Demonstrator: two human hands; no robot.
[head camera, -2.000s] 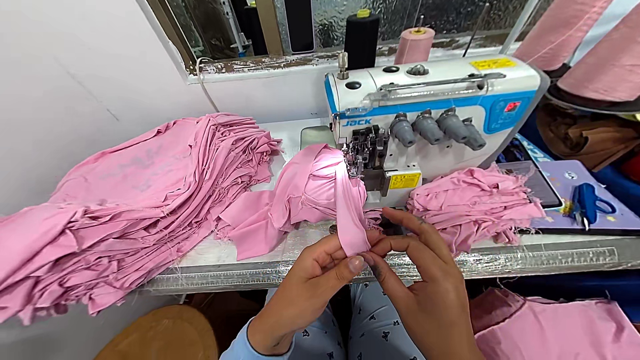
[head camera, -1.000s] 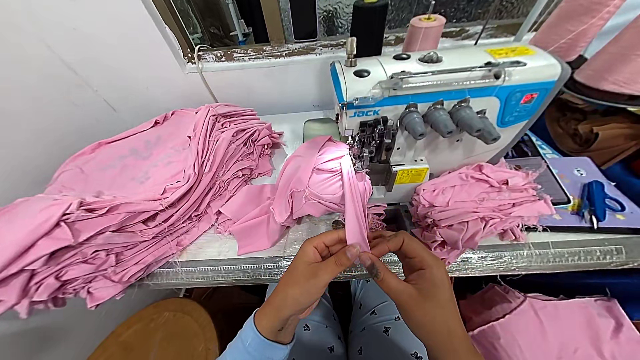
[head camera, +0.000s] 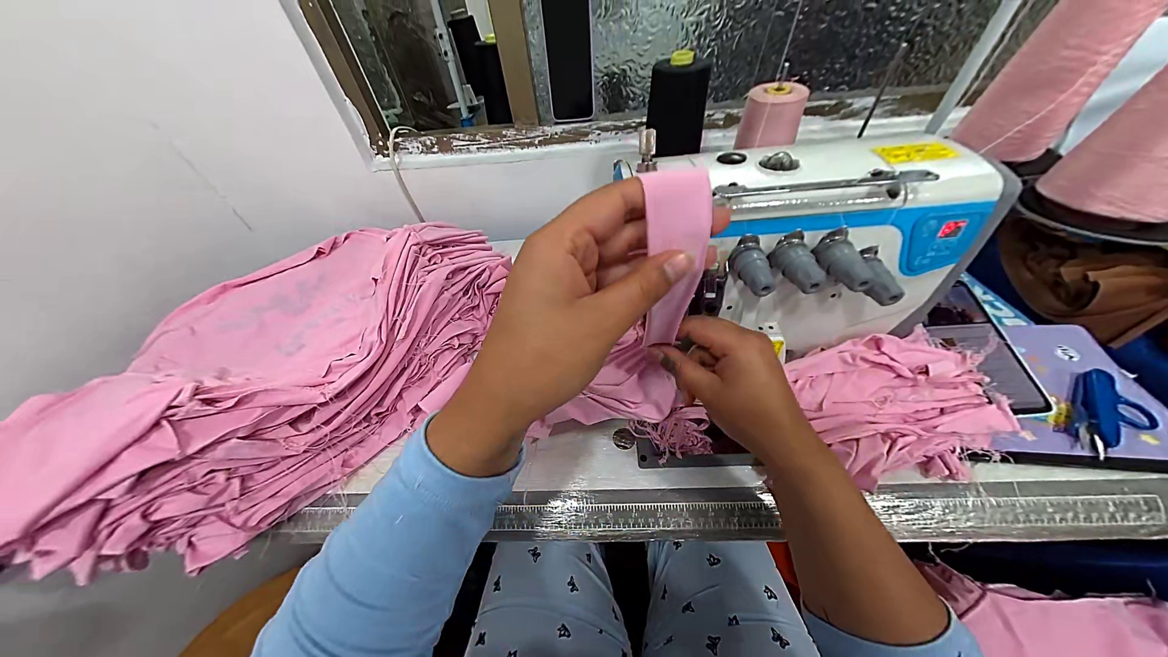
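Note:
My left hand (head camera: 584, 283) is raised in front of the overlock sewing machine (head camera: 849, 210), a folded pink fabric strip (head camera: 678, 214) draped over its fingers with the thumb pressed on it. Lower down, my right hand (head camera: 730, 374) pinches the strip's lower end between thumb and fingertips. Behind my hands, more pink fabric (head camera: 630, 392) lies by the machine's needle area, which is mostly hidden. A large pile of pink fabric pieces (head camera: 301, 356) is at the left, and a smaller pink pile (head camera: 894, 392) lies right of my right hand.
Along the table's front edge runs a clear ruler (head camera: 639, 518). Blue thread snips (head camera: 1100, 411) and a phone (head camera: 995, 342) lie at the right. Black thread (head camera: 678, 105) and pink thread (head camera: 772, 114) stand behind the machine, with large pink cones (head camera: 1040, 82) at the upper right.
My left hand has risen from the table's front edge to before the machine, lifting part of the strip. My right hand has moved up slightly and still pinches the strip.

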